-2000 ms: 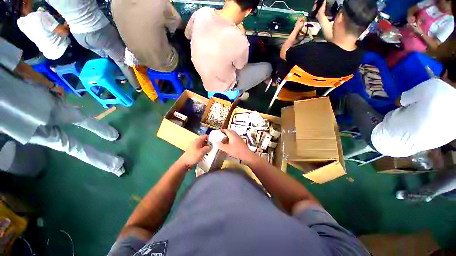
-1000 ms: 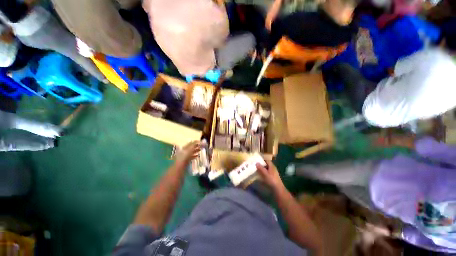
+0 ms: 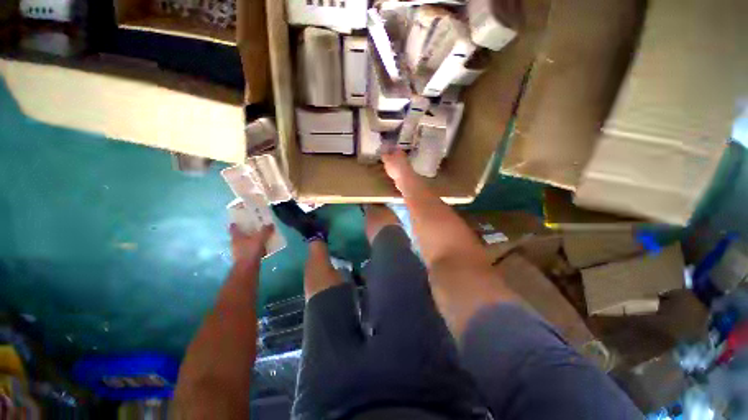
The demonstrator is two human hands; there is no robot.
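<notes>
The main carton (image 3: 385, 199) is open in front of me and holds many white plastic housing shells (image 3: 326, 131), some in upright rows, some loose and tilted. My right hand (image 3: 395, 164) reaches over its near wall, fingertips among the shells; whether it grips one is unclear. My left hand (image 3: 250, 236) is low at the carton's left, on white shells (image 3: 256, 197) that lie by the near left corner. Its fingers are around the lowest shell.
A second carton (image 3: 139, 115) stands left, with a dark liner, white housings and a small-parts box (image 3: 180, 31). A folded-out cardboard carton (image 3: 648, 123) is right. Crumpled cartons (image 3: 619, 275) lie lower right. A blue crate (image 3: 127, 373) is lower left.
The view has moved closer and tilted down to the cartons. My right hand has gone from holding a slotted shell outside the carton to reaching inside it. My left hand remains at the shells beside it.
</notes>
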